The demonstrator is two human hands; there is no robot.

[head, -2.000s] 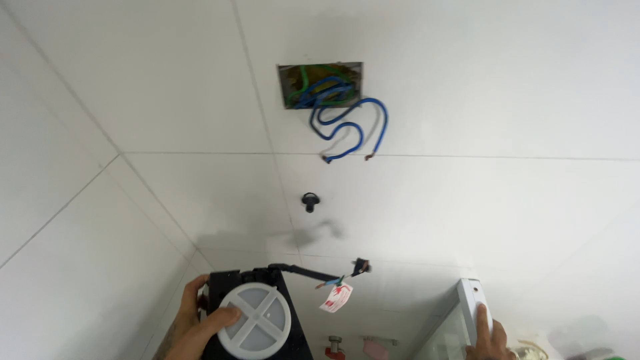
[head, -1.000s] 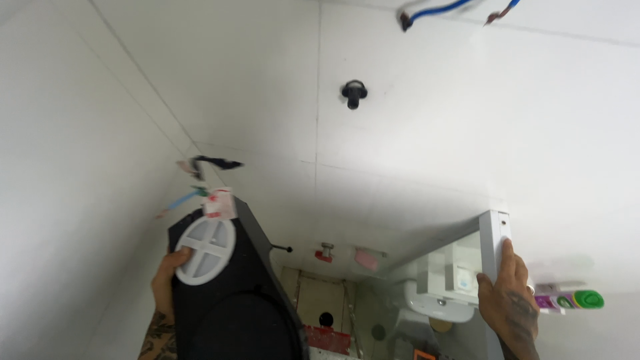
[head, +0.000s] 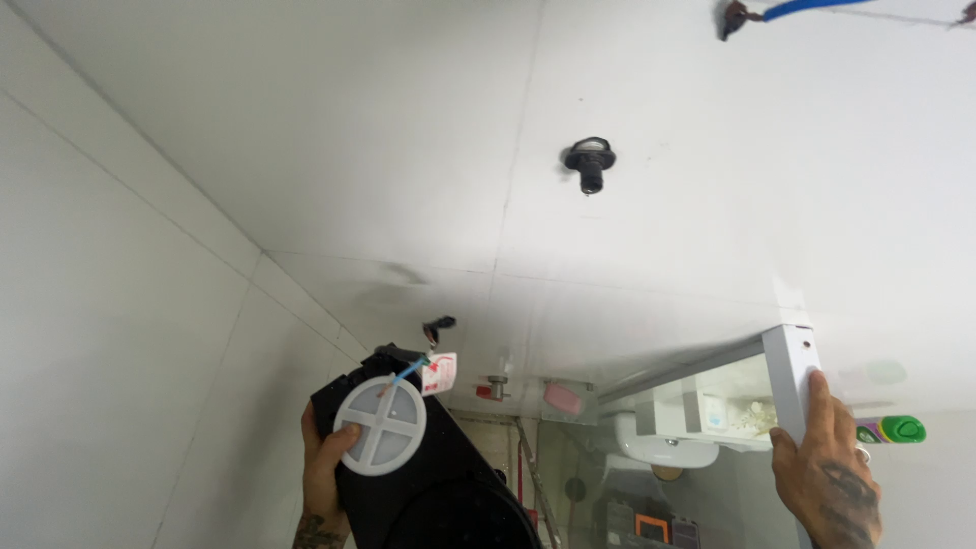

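My left hand (head: 324, 465) grips the edge of a black appliance housing (head: 450, 473), its thumb on a round white plastic cover (head: 380, 425) with a cross-shaped rib. Short wires with a black end (head: 437, 329) and a red-and-white tag (head: 439, 373) stick out at the housing's top. At the right, my right hand (head: 827, 457) holds the white metal frame (head: 793, 381) of a glass panel. A black threaded fitting (head: 590, 164) projects from the white tiled wall between and above my hands. Bare-ended blue wire (head: 812, 8) shows at the top right.
Below are a small metal valve (head: 497, 387), a pink soap bar (head: 563, 398) on a glass shelf, and a white washbasin (head: 667, 446). A green-capped can (head: 902, 428) stands right of my right hand. A toolbox with an orange part (head: 652, 528) lies low down.
The view has tilted down, and the wall opening with blue wires has left it. The black housing stays in my left hand. My right hand stays on the white frame.
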